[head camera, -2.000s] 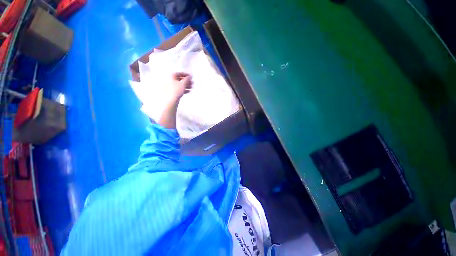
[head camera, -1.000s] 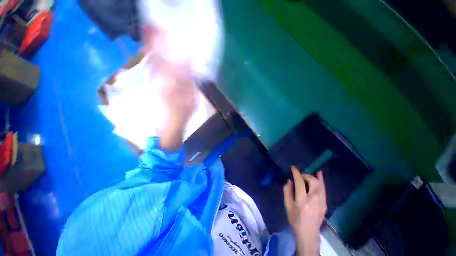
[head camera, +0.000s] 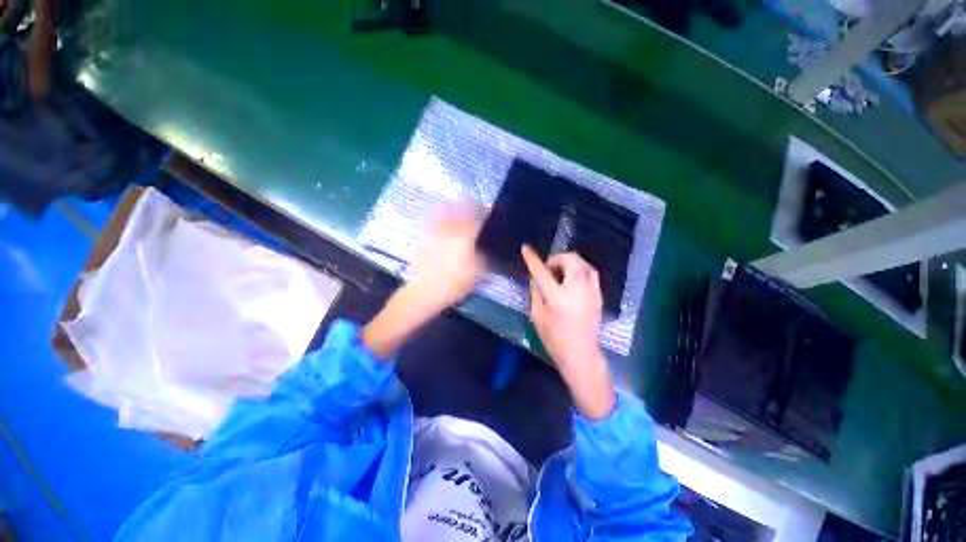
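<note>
A black panel (head camera: 519, 210) with a central slot lies on a silvery bubble-wrap sheet (head camera: 424, 159) on the green bench. My left hand (head camera: 450, 249) is blurred at the panel's left edge, over the sheet; whether its fingers grip the panel is unclear. My right hand (head camera: 569, 296) is over the panel's near side, index finger pointing onto it beside the slot, the other fingers curled. Whether it grips anything cannot be told.
A carton of white sheets (head camera: 201, 318) stands at the left below the green bench (head camera: 286, 116). Stacked dark panels (head camera: 773, 355) lie at the right. A white post (head camera: 879, 238) crosses the bench, near another dark panel on wrap (head camera: 794, 191). A white box (head camera: 741, 492) is at lower right.
My left hand has moved from the carton to the bench. The bubble-wrap sheet now lies under the black panel. My right hand is over the panel. The view has turned right.
</note>
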